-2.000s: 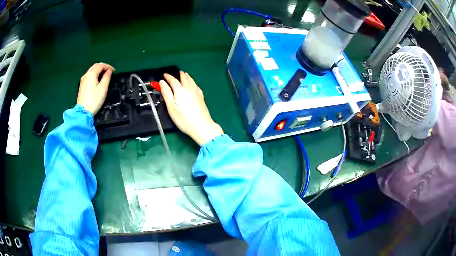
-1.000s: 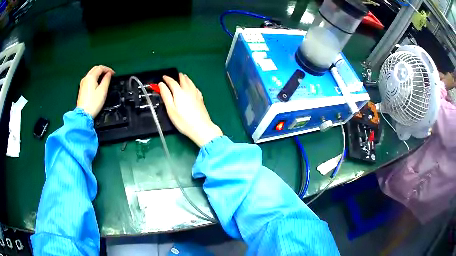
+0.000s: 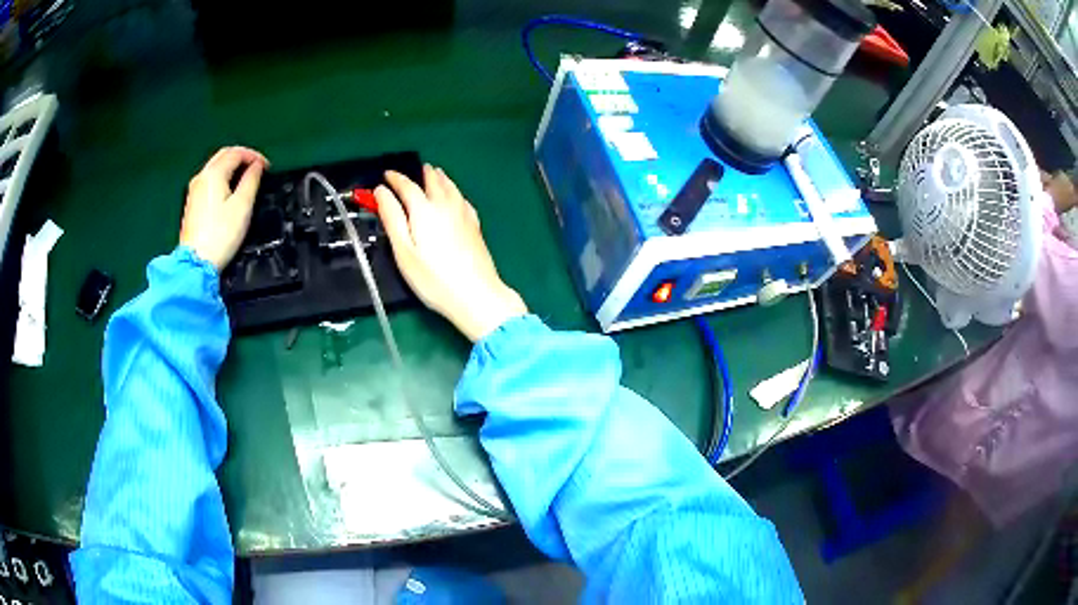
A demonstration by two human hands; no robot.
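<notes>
The flat black fixture lies on the green mat. My left hand rests on its left end, thumb and fingers apart at the edge. My right hand lies over its right end, fingertips beside the toggle clamp's red grip; whether it holds the grip is unclear. The clear air hose loops up from the fixture and down to the table edge. The nest at the left is dark, so its contents cannot be told. A small black housing lies apart, left of my left arm.
A blue control box bears a clear canister. A spare small fixture and white fan stand right. White paper and a white tray lie left. A person's pink sleeve is at far right.
</notes>
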